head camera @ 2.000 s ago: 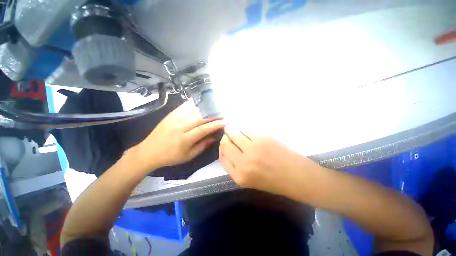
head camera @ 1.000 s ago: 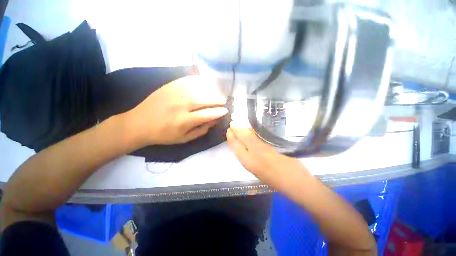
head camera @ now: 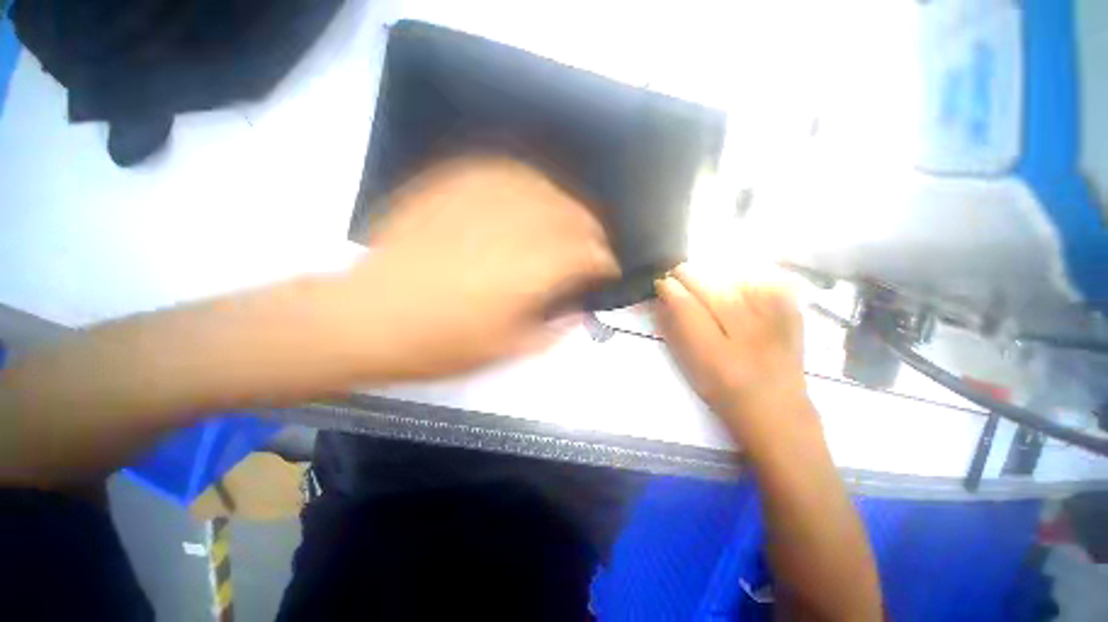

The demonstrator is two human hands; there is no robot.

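A black cut panel [head camera: 535, 116] lies flat on the white table, its right edge in the lamp glare beside the sewing machine [head camera: 972, 219]. My left hand [head camera: 486, 267] is blurred and lies over the panel's lower left part, its fingers bent near the lower edge; whether it grips cloth cannot be told. My right hand [head camera: 735, 328] pinches the panel's lower right edge between thumb and fingertips, close to the glare. The needle and presser foot are hidden by the glare.
A stack of black pieces [head camera: 170, 55] with a rounded tab lies at the upper left. A grey measuring strip [head camera: 523, 435] runs along the table's front edge. Blue bins [head camera: 668, 547] are below. A dark slim tool [head camera: 982, 450] stands near the right edge.
The view has shifted, so the stack now shows higher up. The panel shows flatter and more fully. My left hand is now blurred over it; my right hand still holds its right side near the machine.
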